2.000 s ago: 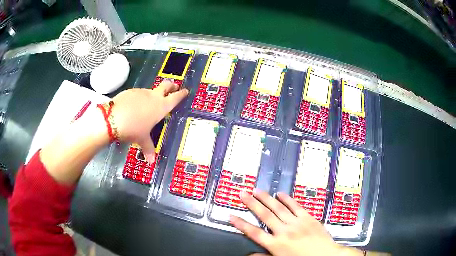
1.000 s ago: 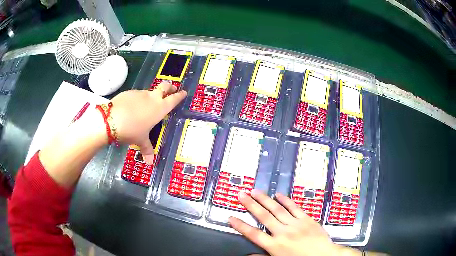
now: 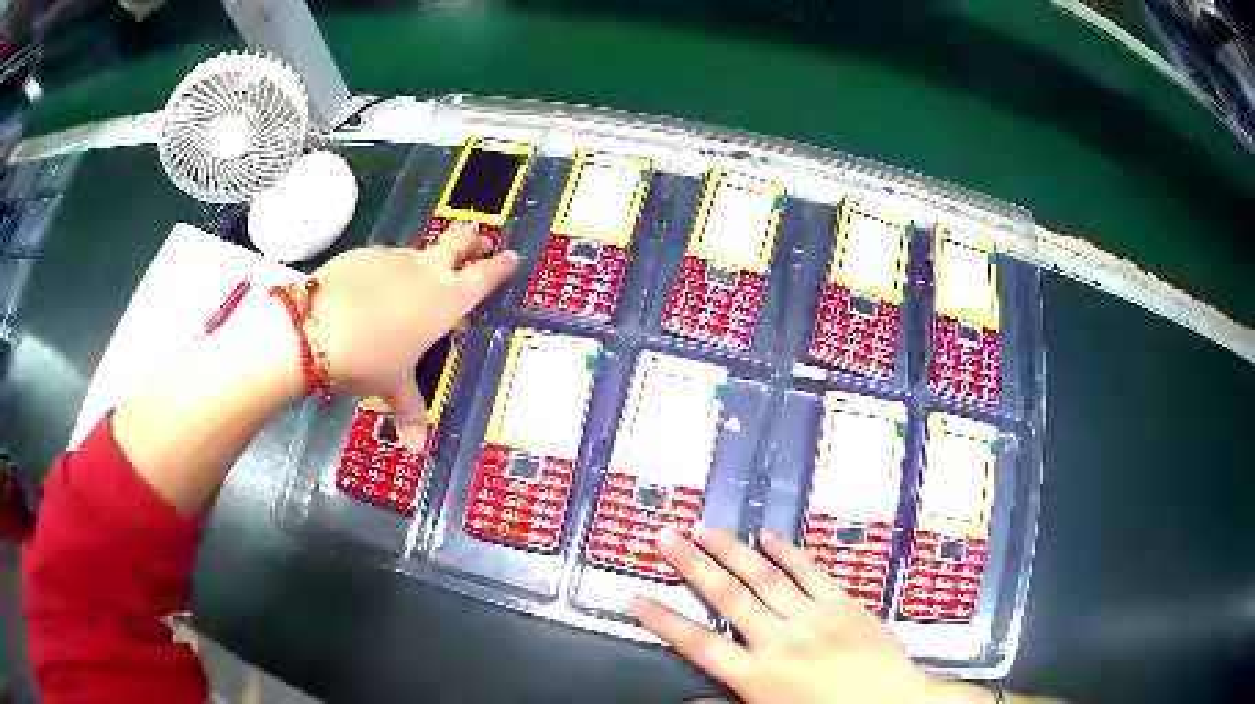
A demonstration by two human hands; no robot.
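A clear plastic tray holds two rows of red keypad phones, front sides up. Most screens are white inside yellow frames. The two leftmost phones, the upper one and the lower one, have black screens. My left hand lies over these two, fingers spread, thumb on the lower phone's keys and fingertips by the upper phone's keys. My right hand lies flat with spread fingers at the tray's front edge, one fingertip on the keys of a lower-row phone.
A small white fan stands at the upper left. A white paper sheet with a red pen on it lies under my left forearm. A green conveyor belt with a pale edge strip runs behind the tray.
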